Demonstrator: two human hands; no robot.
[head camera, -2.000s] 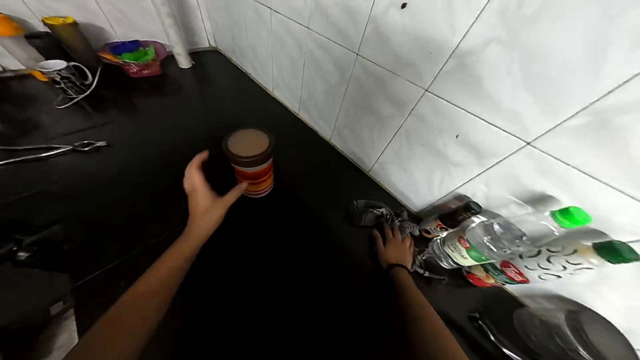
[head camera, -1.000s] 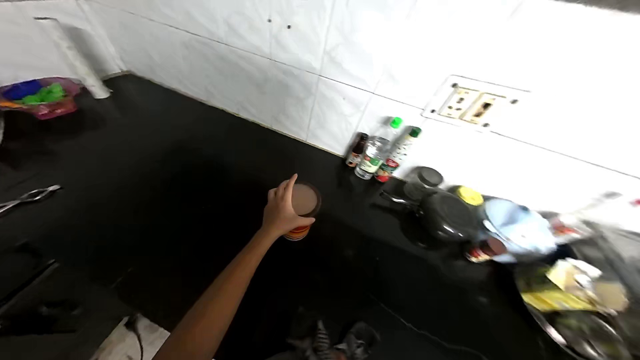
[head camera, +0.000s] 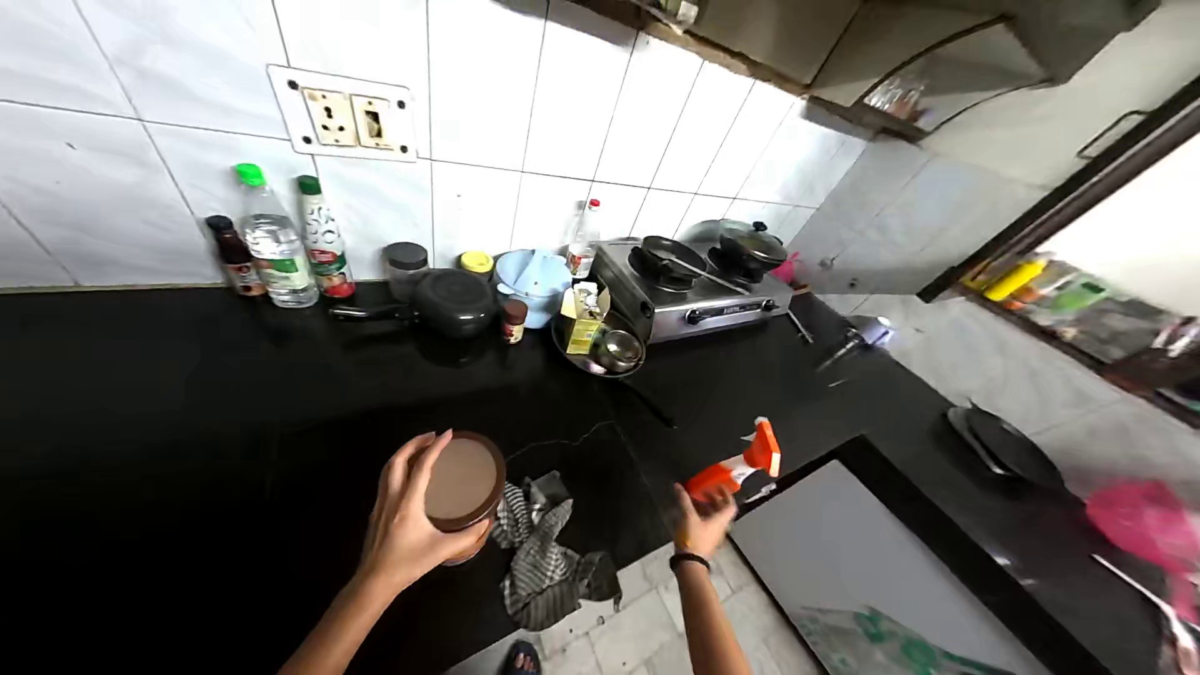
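My left hand (head camera: 412, 516) grips a round canister (head camera: 462, 480) with a brown lid, over the black counter. Just right of the canister, a crumpled striped grey cloth (head camera: 544, 562) lies at the counter's front edge. Farther right, my right hand (head camera: 703, 525), with a dark band at the wrist, is closed around an orange spray bottle (head camera: 717, 478). The bottle is tilted, its trigger head (head camera: 764, 448) pointing up and to the right. My right hand hides part of it.
Several bottles (head camera: 277, 248), a black lidded pan (head camera: 455, 302), a blue container (head camera: 532, 286) and a pan holding a yellow box (head camera: 583, 323) stand along the tiled wall. Beyond is a gas stove (head camera: 712, 305). A sink (head camera: 844, 553) lies at the lower right, with a pink bag (head camera: 1139, 520) past it.
My left hand, apart from the canister two seconds ago, now holds it. My right hand, then on the cloth by the bottles, now holds the spray bottle. The view has swung far right.
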